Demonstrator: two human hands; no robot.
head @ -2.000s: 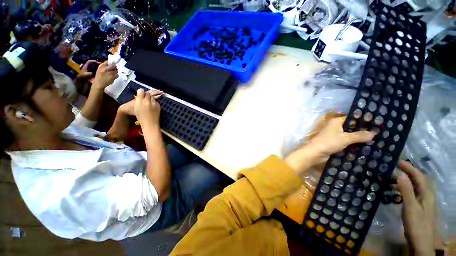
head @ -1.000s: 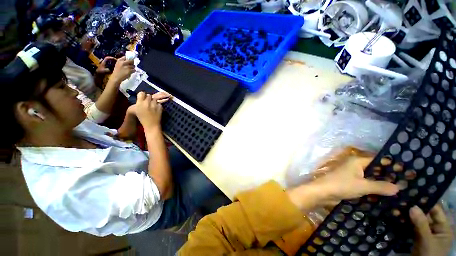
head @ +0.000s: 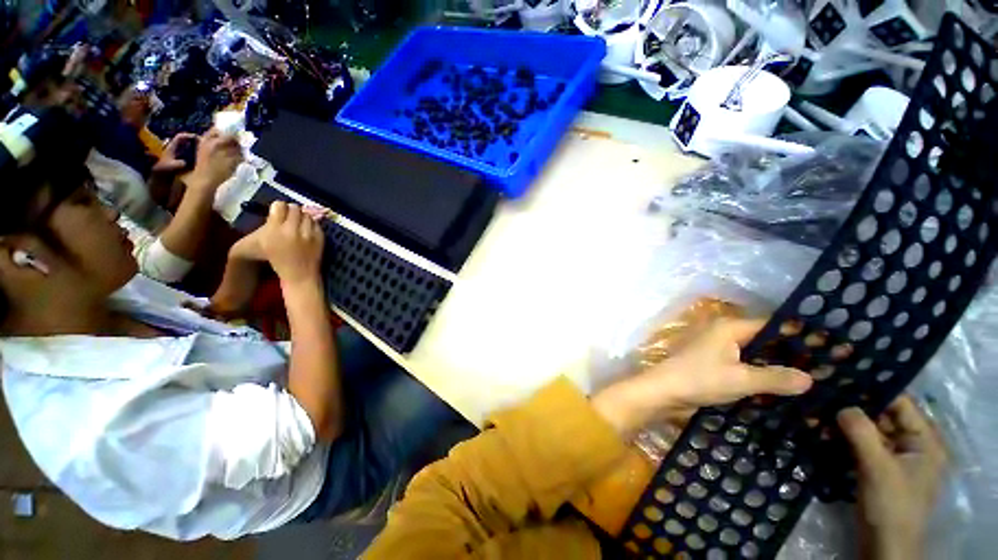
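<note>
A long black perforated tray (head: 865, 273) runs from the top right to the bottom, with pale plastic showing through its round holes. It bends near my hands. My left hand (head: 700, 377) grips its left edge, thumb on top and fingers beneath, seen through the holes. My right hand (head: 903, 465) is at its right edge with the fingertips touching it; dark parts beside those fingers are blurred. A clear plastic bag (head: 700, 263) lies crinkled under the tray.
A blue bin (head: 520, 170) of small black parts stands at the back. White housings (head: 728, 104) are heaped at the back right. At left a seated person (head: 164, 416) works on a similar black tray (head: 383, 287) beside a thick black block (head: 378, 186).
The tray's upper part has swung right and now bends near my hands. My left hand has shifted a little lower than two seconds ago. My right fingertips have come against the tray's edge.
</note>
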